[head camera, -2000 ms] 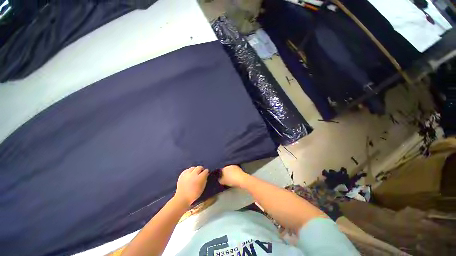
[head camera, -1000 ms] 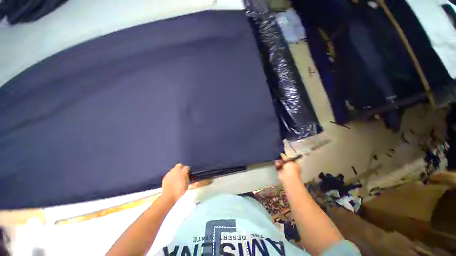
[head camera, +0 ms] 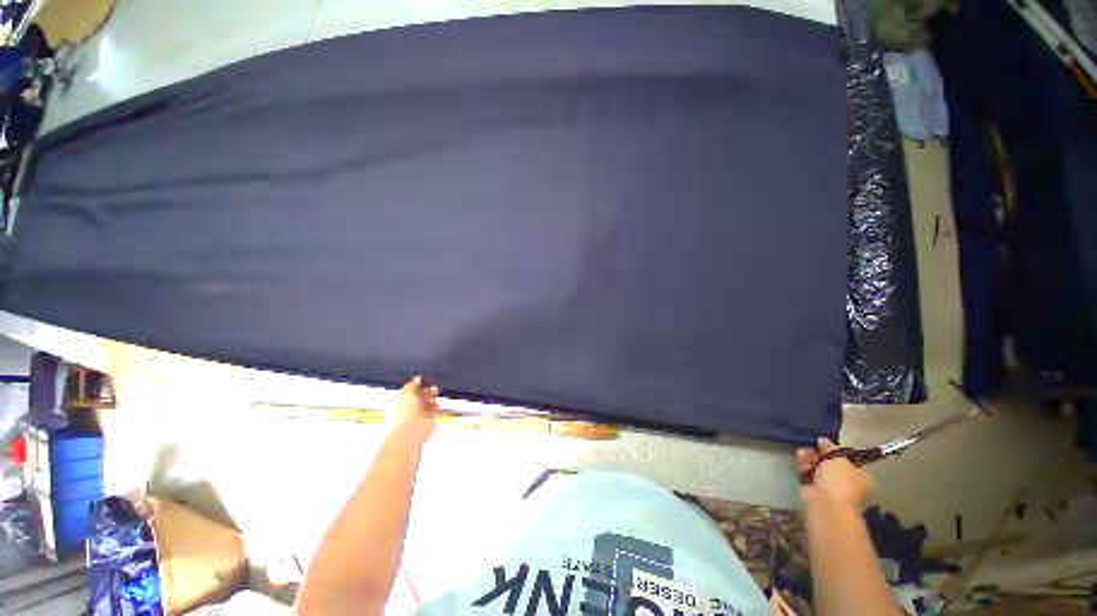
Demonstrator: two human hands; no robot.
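Observation:
The dark fabric ply covers the pale cutting table, with shallow ripples at its left part. My left hand pinches its near edge left of centre. My right hand is at the near right corner and holds fabric shears, dark handles in the hand and silver blades pointing right, away from the cloth. Whether the right fingers also touch the cloth cannot be told. A tan wooden stick lies along the table by the near edge.
A black plastic-wrapped fabric roll lies beyond the table's right end. Dark cloth is further right. Scraps lie on the floor at lower right. A cardboard box, blue bins and a blue plastic bag stand at lower left.
The view has swung left. My left hand has moved left along the near edge. My right hand has moved from beside it to the corner, where the shears now show. The ply's right part lies flatter.

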